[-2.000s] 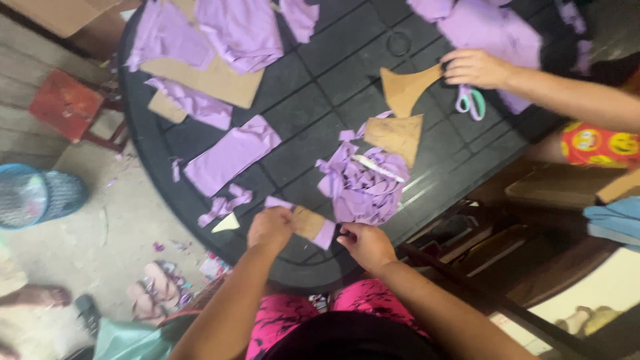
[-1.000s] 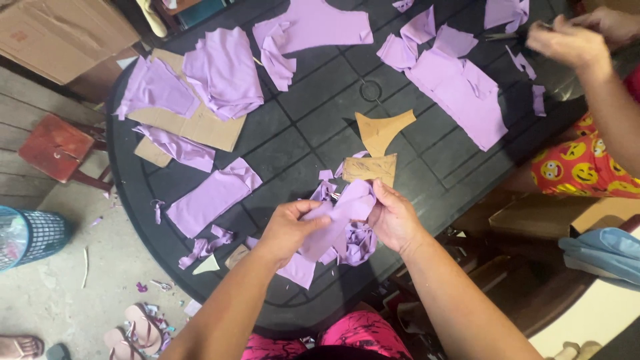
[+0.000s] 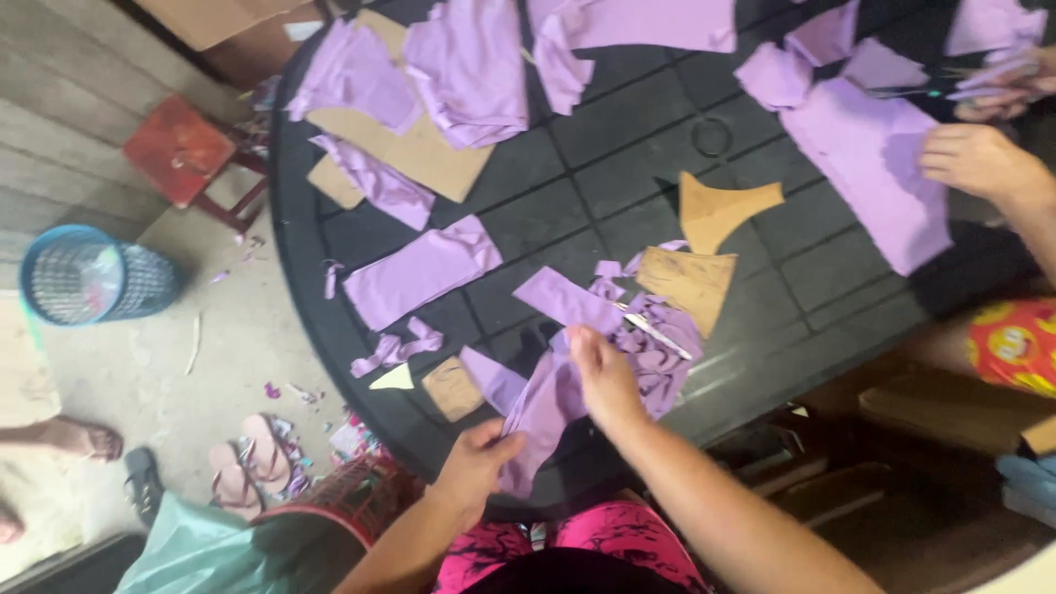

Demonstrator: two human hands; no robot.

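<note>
Near the front edge of the black round table, my left hand [image 3: 478, 466] pinches the lower end of a lilac fabric piece [image 3: 549, 396]. My right hand [image 3: 606, 375] holds the upper end of the same cloth, which slants between the two hands. Just right of it lies a heap of lilac scraps [image 3: 660, 355] with a whitish strip on top. Two cardboard patterns lie behind the heap: a curved one [image 3: 716, 210] and a trapezoid one [image 3: 697, 285] touching the scraps. A small brown pattern piece [image 3: 452, 389] rests to the left of the held cloth.
Folded lilac fabric [image 3: 421, 272] and more cut pieces [image 3: 470, 74] on cardboard cover the table's left side. At the right, another person's hands handle a large lilac piece [image 3: 874, 165]. On the floor stand a blue basket [image 3: 148, 276], a red stool [image 3: 181, 153] and a red basket [image 3: 363, 503].
The small brown pattern my hands held two seconds ago now lies on the table. My hands have lowered and spread the lilac cloth. The other person's hands have moved onto the large lilac piece.
</note>
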